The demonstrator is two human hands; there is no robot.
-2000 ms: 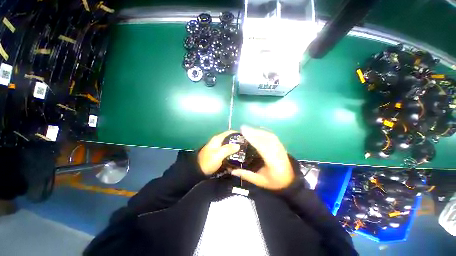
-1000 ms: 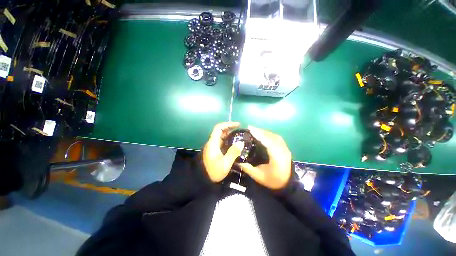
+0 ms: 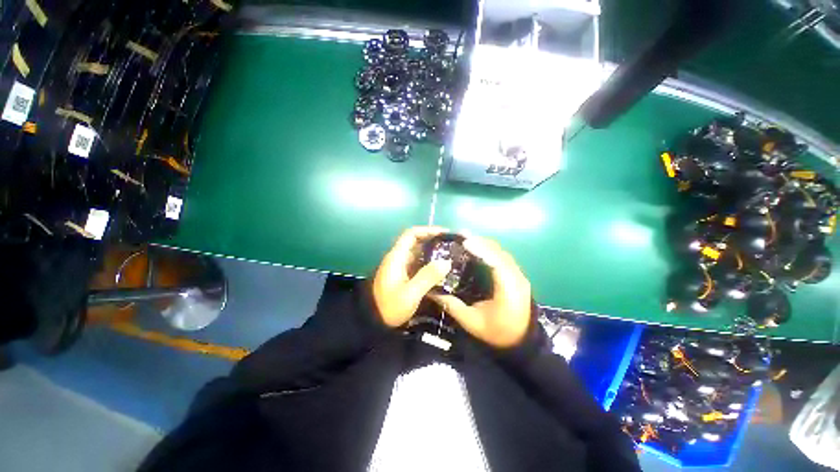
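Observation:
A round black unit [image 3: 453, 265] with silvery parts on its upper face is held between my two hands, close to my body at the bench's front edge. My left hand [image 3: 402, 282] grips its left side, with the thumb on the upper face. My right hand [image 3: 500, 293] is curved around its right side, fingers at the far edge and thumb at the near edge. The underside of the unit is hidden. Fine detail on its face is too small to tell.
Green bench [image 3: 276, 166]. Heaped black-and-silver rings [image 3: 396, 88] lie left of a white box [image 3: 507, 111]. A black cylinder [image 3: 645, 69] hangs beside it. Black units [image 3: 737, 217] are piled right, above a blue bin [image 3: 709, 452]. Stacked black trays [image 3: 120, 120] stand left; a stool [image 3: 198, 295] is below.
My left fingers have moved from lower on the unit to around its far left edge, and my right hand has closed in around it. The view has shifted slightly.

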